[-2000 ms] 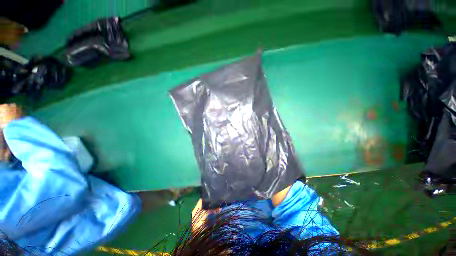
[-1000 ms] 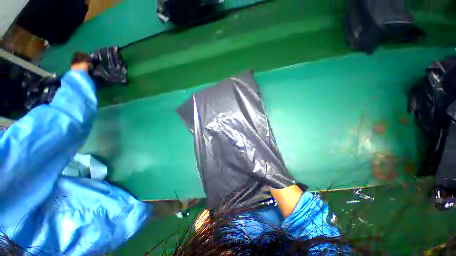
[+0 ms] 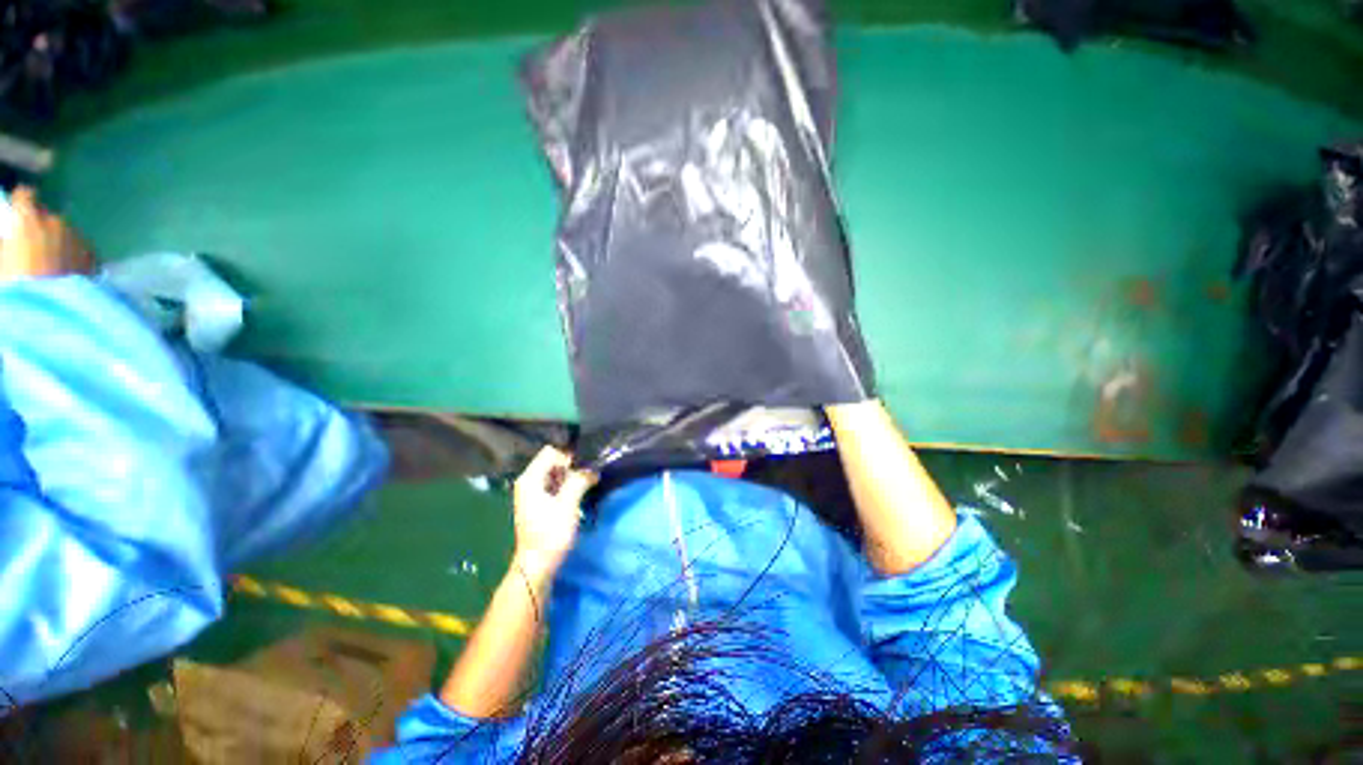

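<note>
A large black plastic mailing bag [image 3: 703,224] lies lengthwise on the green bench top [image 3: 1017,269], its near end at the bench edge by my body. The bag's shiny mouth [image 3: 718,431] is open towards me, with a small red spot below it. My left hand [image 3: 553,501] grips the left corner of the mouth. My right forearm reaches to the right side of the mouth; my right hand [image 3: 855,419] is mostly hidden in or under the plastic, so its fingers do not show.
A heap of black bags [image 3: 1323,344] is at the right end of the bench. A neighbouring worker's blue sleeve [image 3: 105,448] and a pale blue piece [image 3: 187,296] are at the left. A brown carton [image 3: 299,695] stands on the floor at lower left. Black parcels [image 3: 1136,18] show at the top.
The view has tilted down, so the bag sits higher and my arms show more. The bag's mouth now shows between my hands. The neighbour's arm has drawn back from the parcel at upper left.
</note>
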